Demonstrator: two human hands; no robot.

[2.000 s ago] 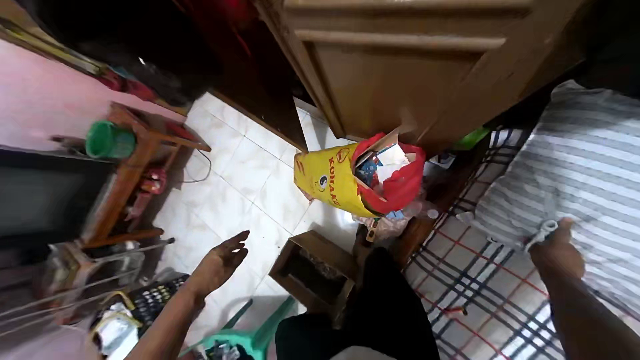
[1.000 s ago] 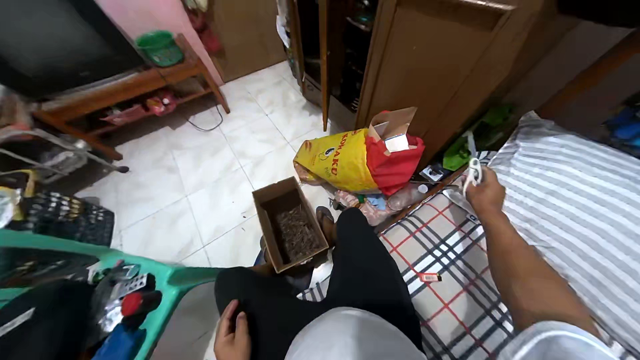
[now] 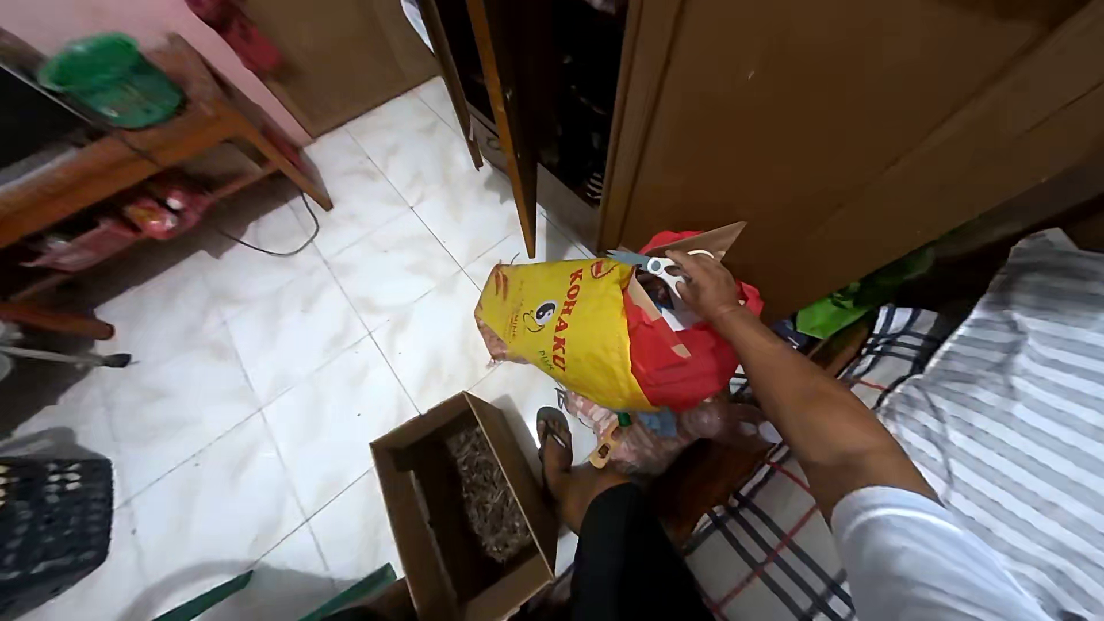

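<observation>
My right hand (image 3: pixel 709 286) grips a pair of scissors with white handles (image 3: pixel 668 269) over the open mouth of a yellow and red bag (image 3: pixel 569 332). The blades point left, above the bag's edge. Pieces of cardboard and other items stick out of the bag, partly hidden by my hand. My left hand is out of the picture. A cardboard box (image 3: pixel 511 448) stands on the floor below the bag, with brown shredded or dried material (image 3: pixel 487 496) inside.
My sandalled foot (image 3: pixel 554 431) is beside the box, near plastic packages (image 3: pixel 655 440). A wooden cabinet (image 3: pixel 759 121) rises behind the bag. At right lies a striped pillow (image 3: pixel 1009 397) on a plaid-covered bed. A black basket (image 3: pixel 56 517) and a wooden stand (image 3: pixel 198 112) are at left.
My right hand, with the scissors, has moved from beside the striped pillow to over the bag. My left hand, seen near my leg a second ago, has left the view.
</observation>
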